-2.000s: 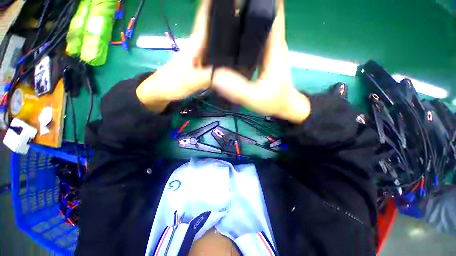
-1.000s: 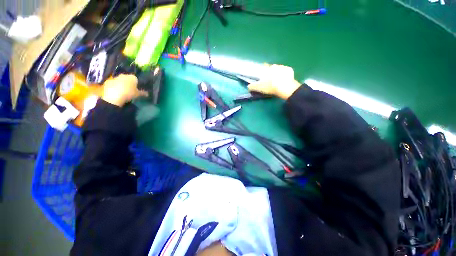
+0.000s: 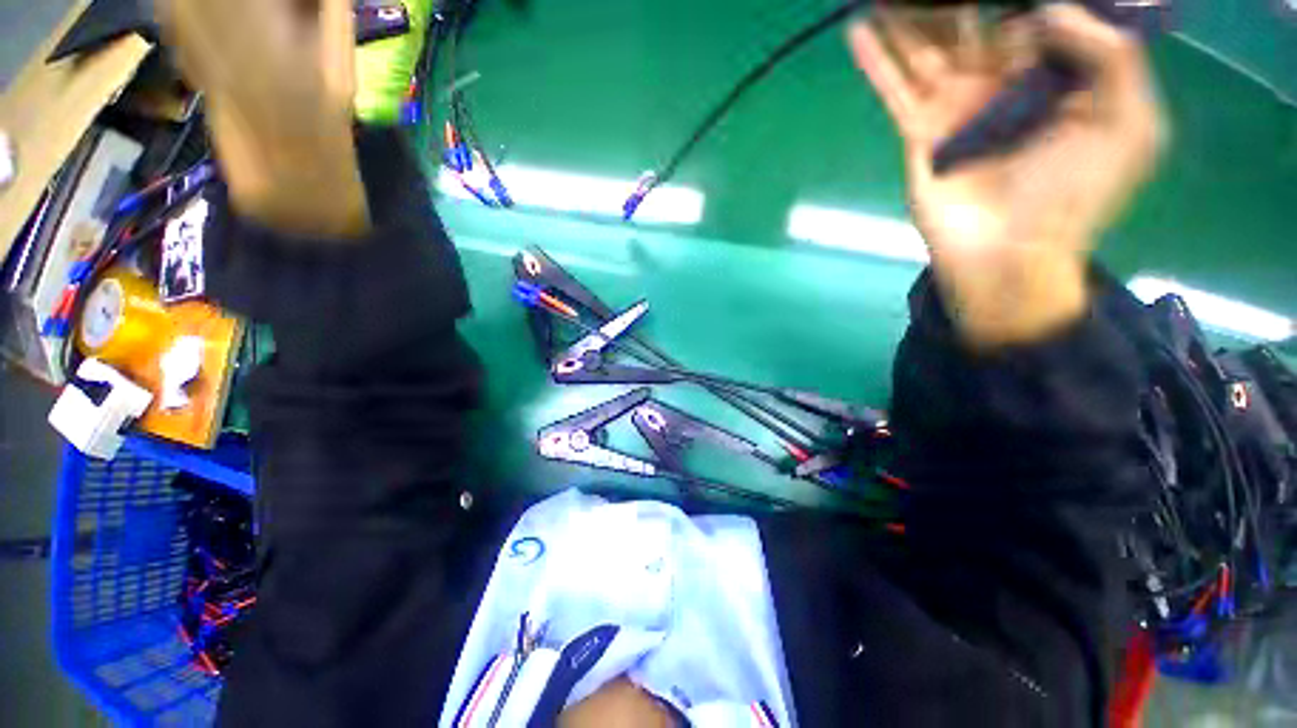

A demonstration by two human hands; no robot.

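Observation:
My right hand (image 3: 1024, 199), blurred at the upper right, has a black battery clamp (image 3: 1007, 117) across its palm and fingers. A thin black lead (image 3: 754, 88) curves from near this hand down to a blue tip on the green mat. My left hand (image 3: 278, 107) is at the upper left, blurred and cut off by the top edge. A black clamp end (image 3: 381, 22) shows just beside it; whether it is held is unclear. Several black clamps (image 3: 580, 444) with leads and red and blue tips lie on the mat in front of my body.
A large pile of clamp leads (image 3: 1209, 441) is at the right edge, above a red bin (image 3: 1134, 680). At left are a blue basket (image 3: 88, 569), an orange-brown board (image 3: 214, 373), a yellow-orange roll (image 3: 121, 316) and a white box (image 3: 100, 408). A bright green packet (image 3: 384, 71) is partly hidden.
My hands were together on black clamps, then apart and lower over the bench. Now both are raised towards the top edge, the left at upper left, the right farther right with a clamp.

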